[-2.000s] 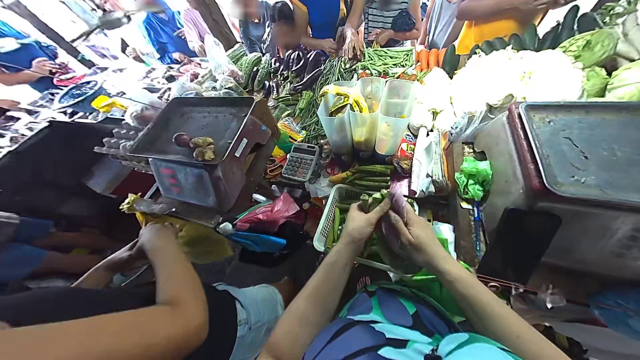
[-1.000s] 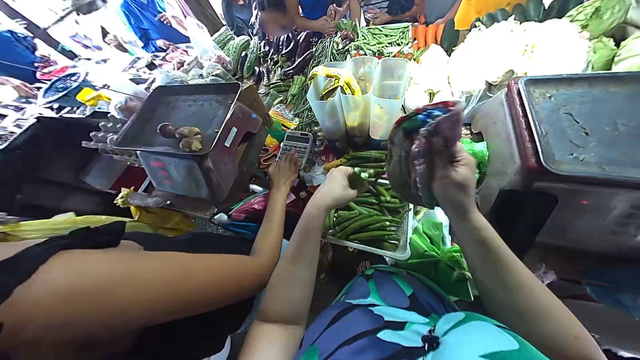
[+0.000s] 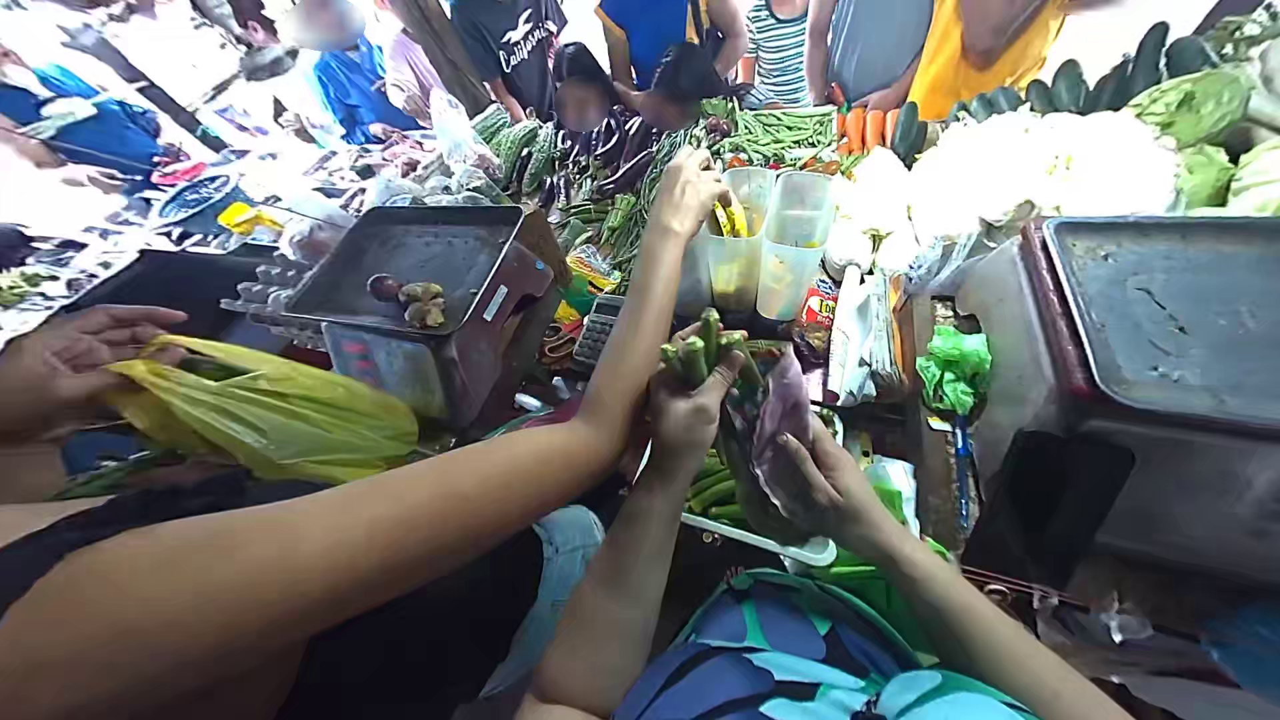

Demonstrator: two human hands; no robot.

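Several okra pods point(image 3: 708, 345) stand bunched upright in my left hand point(image 3: 690, 400), whose fingers are closed round them. Beside it, my right hand point(image 3: 825, 480) holds a thin purplish plastic bag point(image 3: 785, 430), with its upper edge near the okra. More okra point(image 3: 713, 490) lies below in a white plastic basket point(image 3: 765, 543), partly covered by my hands and the bag. A co-worker's arm point(image 3: 490, 475) crosses just left of my left hand, its hand point(image 3: 688, 190) at the clear plastic containers point(image 3: 795, 250). The co-worker's other hand point(image 3: 90, 365) holds a yellow plastic bag point(image 3: 270, 405).
A weighing scale point(image 3: 430, 270) with small brown produce on its tray stands at left, by a calculator point(image 3: 597, 325). Another scale point(image 3: 1170, 310) is at right, near a crumpled green bag point(image 3: 955, 368). Cauliflower point(image 3: 1050, 165), green beans point(image 3: 785, 133) and eggplants point(image 3: 610, 150) lie ahead; people stand beyond.
My left hand has risen from the okra basket with pods in it. The co-worker's hand has gone from the calculator to the clear containers. The purplish bag is lower than one second ago.
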